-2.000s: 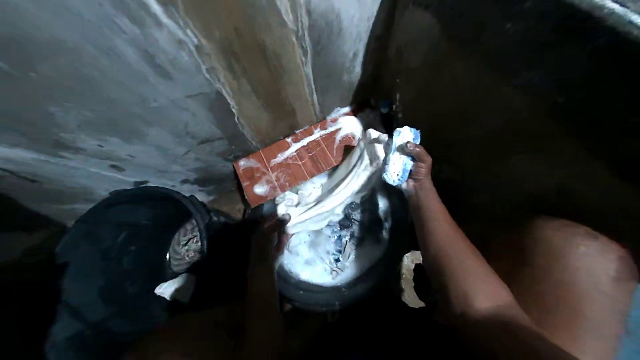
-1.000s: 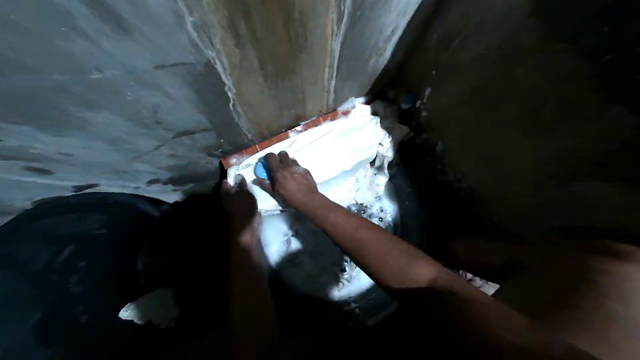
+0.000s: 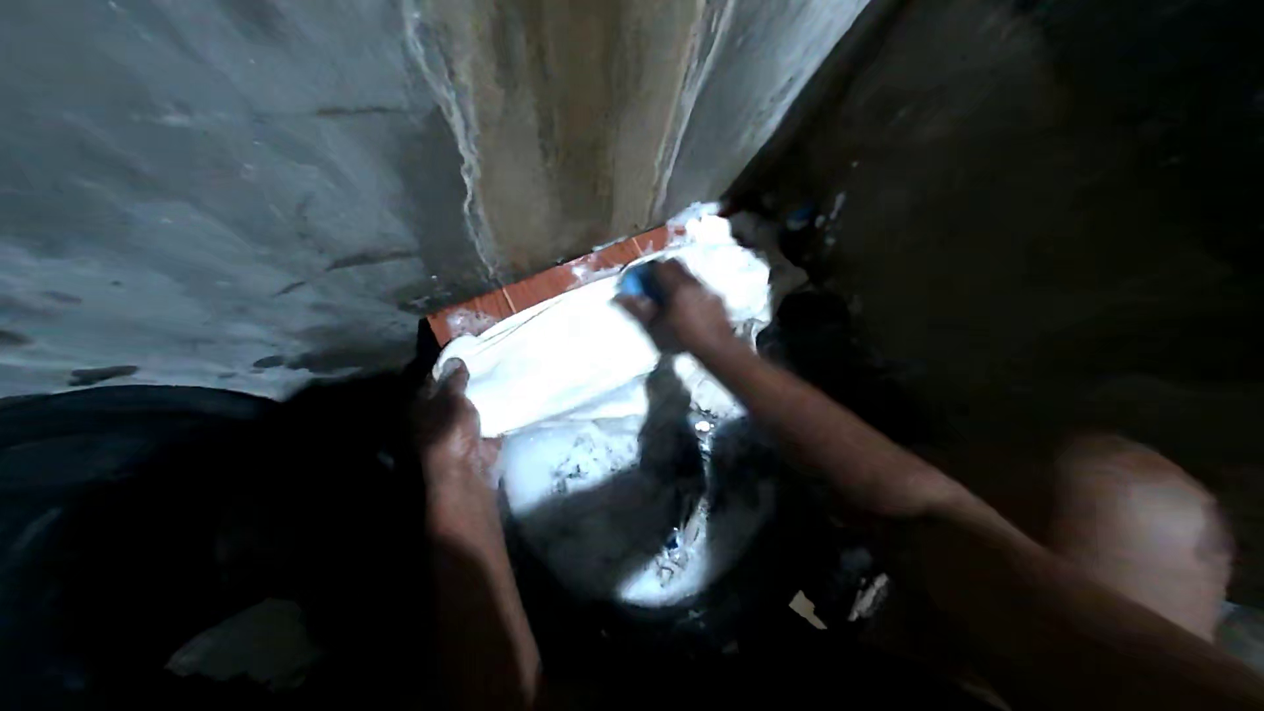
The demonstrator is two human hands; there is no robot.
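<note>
A white wet cloth lies spread over a reddish-brown tiled board, whose upper edge shows with suds on it. My right hand holds a small blue object, perhaps a brush or a bar of soap, against the upper right part of the cloth; blur hides its exact kind. At the cloth's left end, my left hand grips its edge with the thumb on top. Below the board is a dark round basin of foamy water, partly in the shadow of my arm.
A large dark tub stands at the left, mostly in shadow. A stained concrete wall rises behind the board, and a dark wall is on the right. My bare knee shows at the lower right.
Two seconds ago the cloth was bunched and my right hand held a blue-and-white packet; now the cloth is spread on the board. Since one second ago my right hand has moved rightward along the cloth.
</note>
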